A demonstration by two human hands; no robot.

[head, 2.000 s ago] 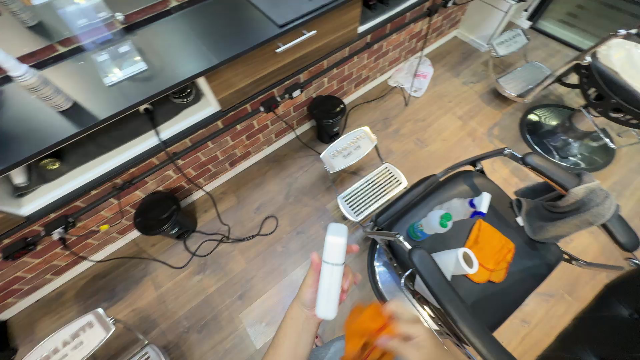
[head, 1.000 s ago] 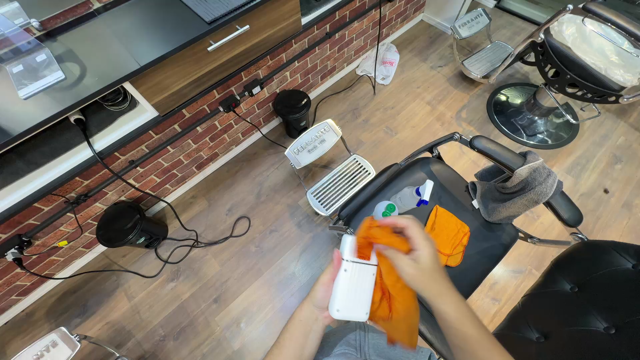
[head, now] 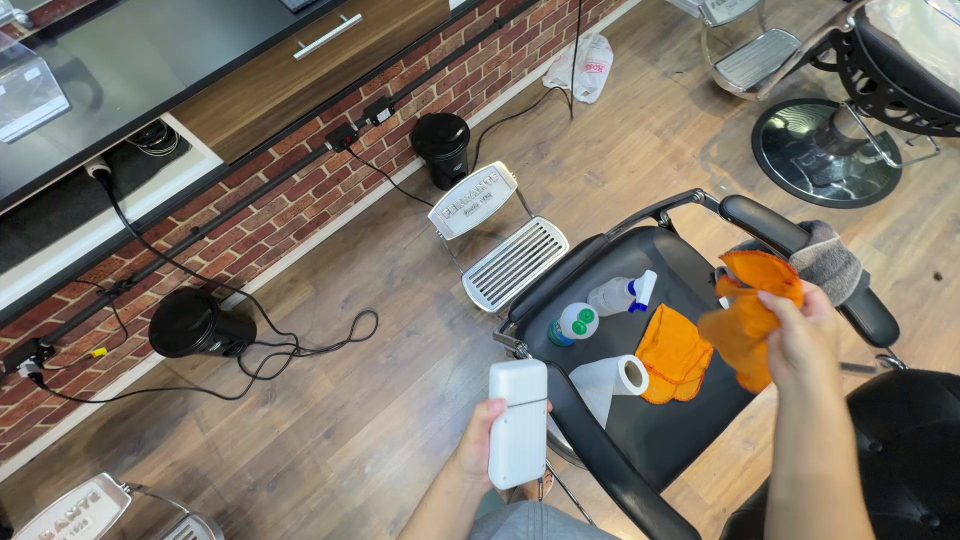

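My left hand (head: 478, 442) grips a white plastic device (head: 518, 424) with a dark seam, held upright in front of the chair. Off to the right, my right hand (head: 802, 330) holds a bunched orange cloth (head: 750, 315) above the far armrest. On the black seat of the barber chair (head: 675, 259) lie a clear spray bottle (head: 613, 297) with a blue and white trigger, a bottle (head: 574, 324) with a green cap, a white paper roll (head: 630, 375) and a folded orange cloth (head: 675, 354). A grey towel (head: 829, 262) hangs over the armrest.
The chair's metal footrest (head: 516, 264) juts toward the brick wall (head: 300, 195). Black bins (head: 440, 142) and a looping power cable (head: 300, 349) are on the wooden floor. A counter with a wooden drawer (head: 292, 82) runs along the wall. A tufted black seat (head: 900, 457) stands at lower right.
My right hand has moved right with the orange cloth, away from the white device. One second ago the cloth was against the device. My left hand still holds the device.
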